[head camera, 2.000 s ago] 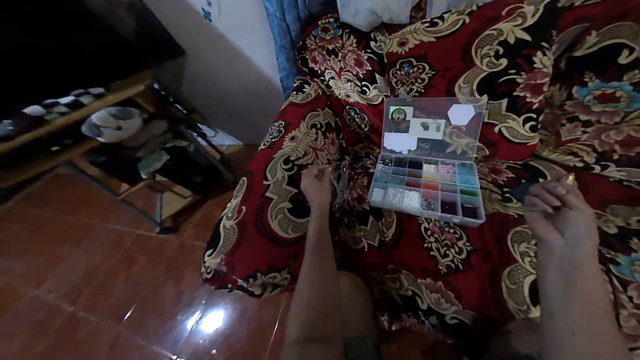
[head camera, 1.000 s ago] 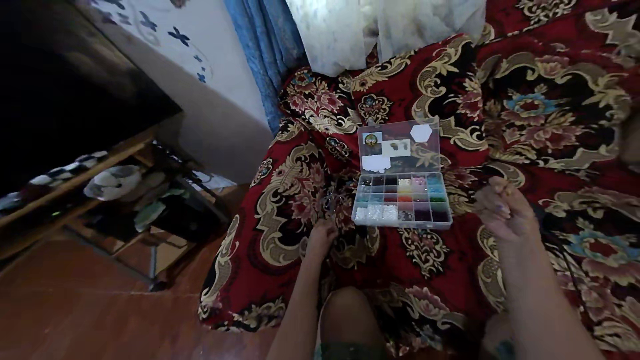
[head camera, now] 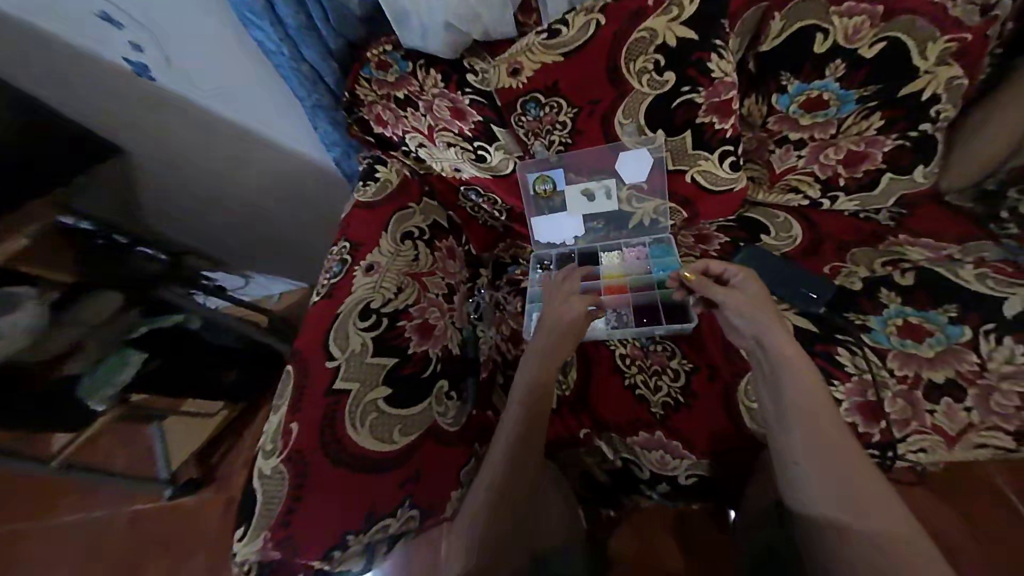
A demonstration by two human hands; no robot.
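A clear plastic compartment box (head camera: 678, 329) stands with its lid (head camera: 588, 228) raised on the floral sofa cover. Beads of several colours, such as orange beads (head camera: 615, 286), fill its compartments. My left hand (head camera: 570, 298) is over the left and middle compartments, fingers spread, with nothing visible in it. At the box's right edge is my right hand (head camera: 716, 294), thumb and forefinger pinched on a small gold-coloured piece (head camera: 689, 276), too small to name. Paper pieces (head camera: 592, 195) are fixed to the lid.
A dark power bank or phone (head camera: 788, 278) with a cable (head camera: 874, 376) lies right of the box on the red floral sofa cover (head camera: 512, 472). A low rack (head camera: 164, 448) stands at the left on the tiled floor. A blue curtain (head camera: 300, 80) hangs behind. Part of another person's limb (head camera: 988, 132) shows at far right.
My left hand has moved from the sofa cover left of the box to over its compartments. My right hand has come in close to the box's right edge.
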